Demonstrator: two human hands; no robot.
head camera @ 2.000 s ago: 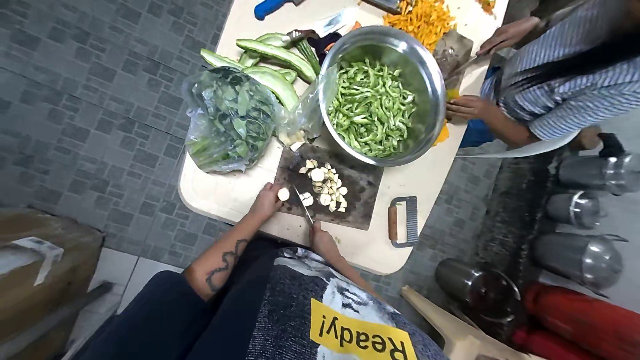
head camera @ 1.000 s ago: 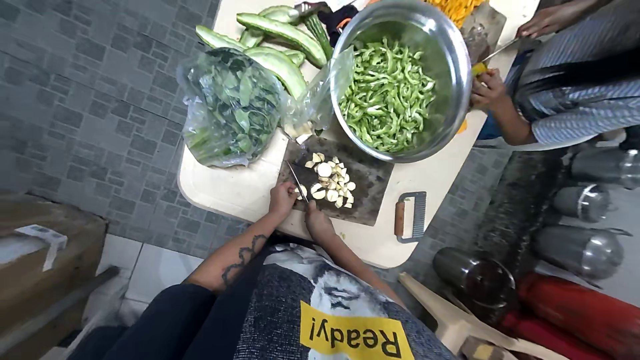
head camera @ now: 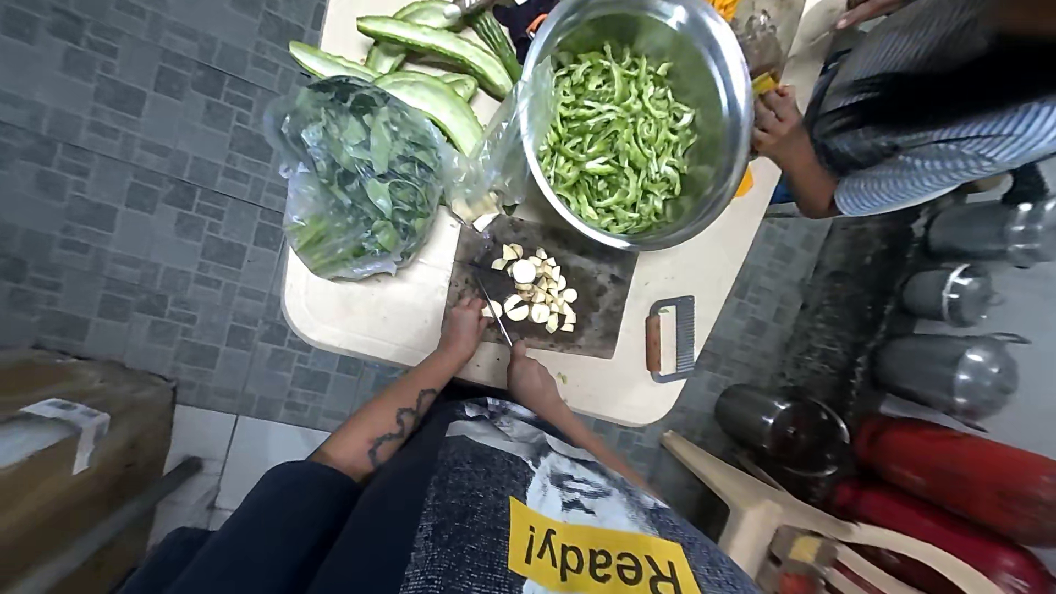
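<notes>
My right hand (head camera: 530, 375) grips the handle of a kitchen knife (head camera: 496, 308), its blade slanting up and left over the near left part of a dark cutting board (head camera: 598, 309). Beside the blade, my left hand (head camera: 464, 328) holds a pale cut vegetable piece (head camera: 492, 309) at the board's left edge. Several pale chunks and round slices (head camera: 540, 289) lie on the board to the right of the blade. A crinkle cutter (head camera: 672, 338) rests on the table right of the board. Beyond the board stands a metal bowl (head camera: 730, 177) of sliced green vegetable strips (head camera: 619, 136).
A plastic bag of leafy greens (head camera: 363, 177) lies on the table (head camera: 363, 318) at left, with long green gourds (head camera: 437, 49) behind it. Across the table, a co-worker's hand (head camera: 780, 124) is near the bowl. A plastic chair (head camera: 767, 503) and metal pots (head camera: 780, 421) stand at right.
My left hand has shifted slightly left from the blade since one second ago. The pale slice by the blade now shows more plainly.
</notes>
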